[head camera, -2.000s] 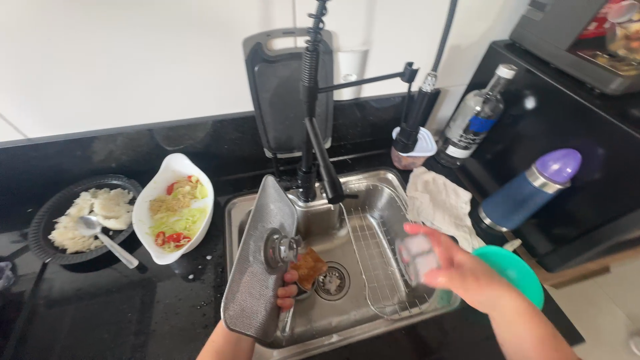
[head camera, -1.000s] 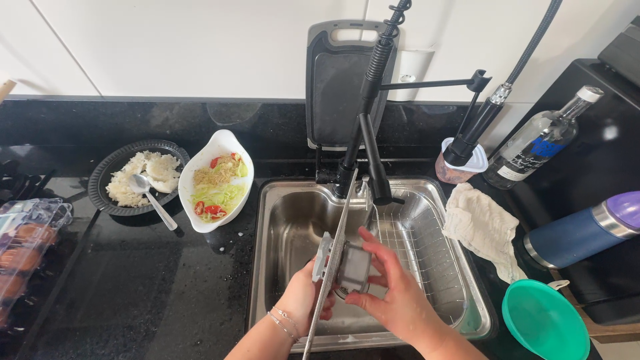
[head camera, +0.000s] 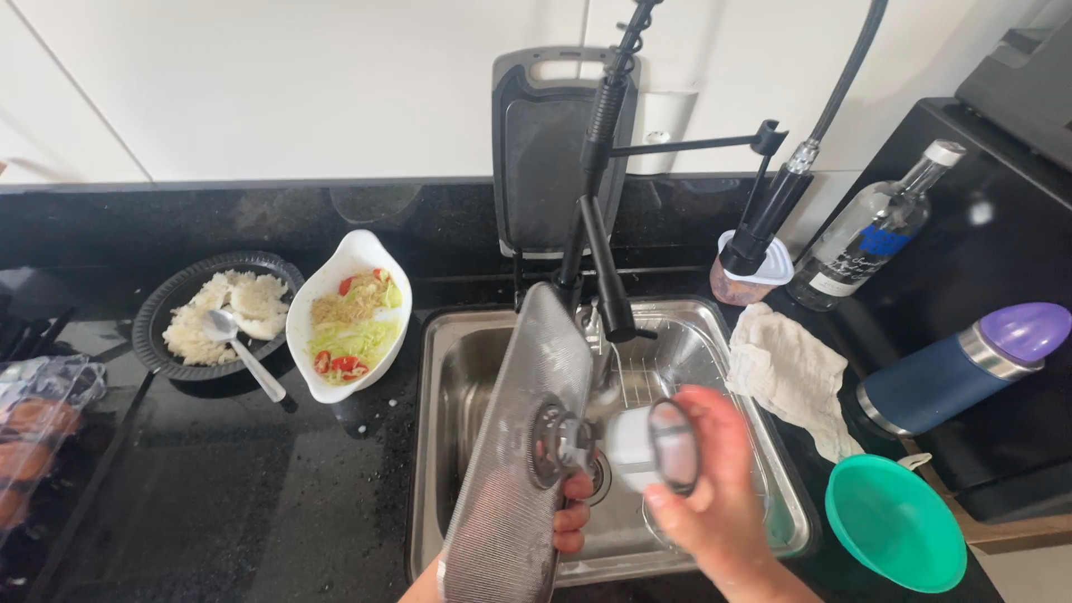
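Note:
Over the steel sink (head camera: 469, 394), my left hand (head camera: 573, 515) grips a flat metal mesh panel (head camera: 511, 469), tilted nearly upright; most of that hand is hidden behind it. A round, clear and metallic fitting (head camera: 563, 444) sits against the panel's right face. My right hand (head camera: 712, 477) is just right of it, its fingers round a small, blurred, whitish and clear piece with a dark oval rim (head camera: 674, 446). That piece is apart from the panel. The black faucet (head camera: 607, 268) stands behind them, and a wire rack (head camera: 641, 368) lies in the basin.
Left of the sink are a white dish of salad (head camera: 394, 331), a black plate of rice (head camera: 155, 335) with a spoon and a plastic-covered tray (head camera: 42, 419). At the right are a cloth (head camera: 787, 368), green bowl (head camera: 896, 528), blue bottle (head camera: 930, 381), glass bottle (head camera: 871, 226) and tub (head camera: 737, 289).
One second ago both hands were together at the panel. My right hand has moved away to the right with the small piece, and the round fitting on the panel now shows.

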